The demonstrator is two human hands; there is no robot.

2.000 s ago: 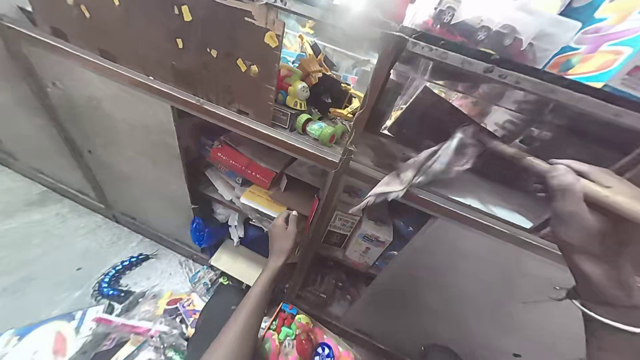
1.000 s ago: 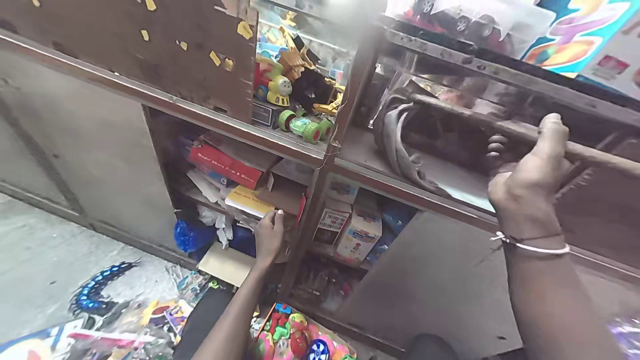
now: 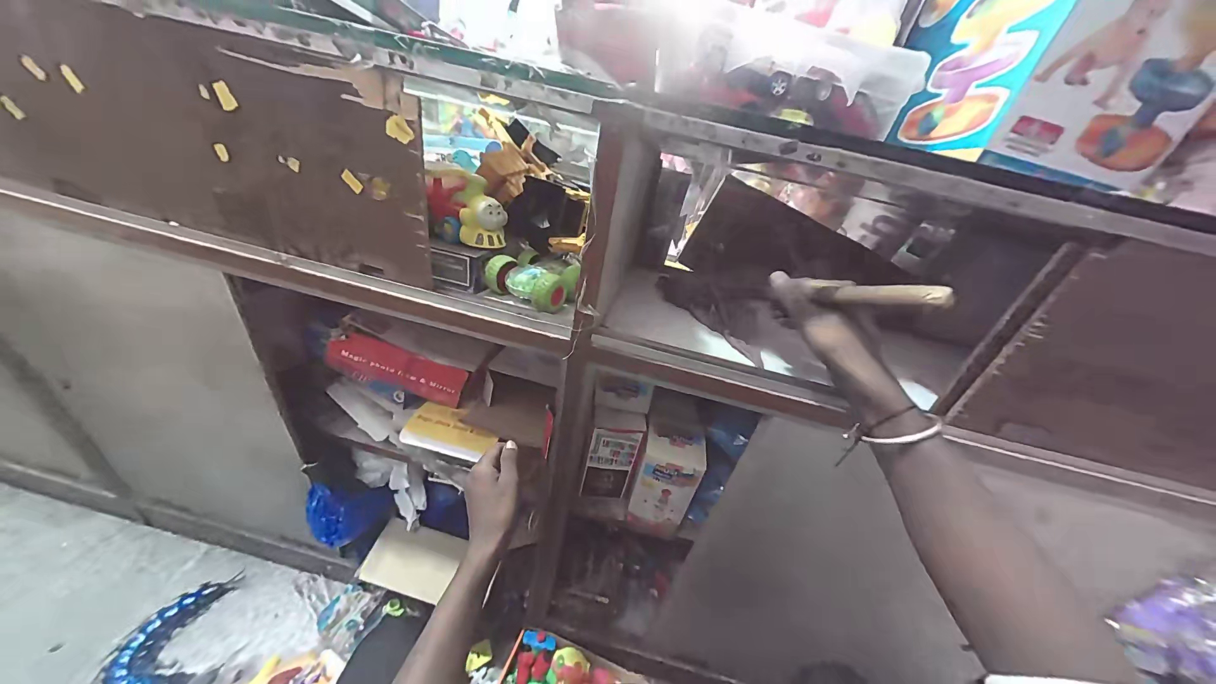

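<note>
My right hand (image 3: 825,318) is closed around a wooden stick (image 3: 883,294) inside the right upper compartment. Dark cloth strips (image 3: 708,304) hang at the stick's far end, low over the white shelf floor (image 3: 646,309). A dark panel (image 3: 760,228) leans behind them. My left hand (image 3: 494,484) rests at the edge of the left lower shelf, by a yellow box (image 3: 446,432); whether it grips the shelf or the box is unclear. Above that box lies a red box (image 3: 397,369).
Toys, among them a green-wheeled car (image 3: 534,282), fill the upper middle compartment. Cartons (image 3: 668,475) stand below right. A clear plastic bin (image 3: 807,81) and toy boxes (image 3: 988,71) sit on top. Toys in a tray (image 3: 560,660) and a blue beaded strand (image 3: 157,632) lie low down.
My right hand has moved left and deeper into the upper compartment with the stick; the cloth lies lower, near the shelf floor. My left hand stays by the yellow box.
</note>
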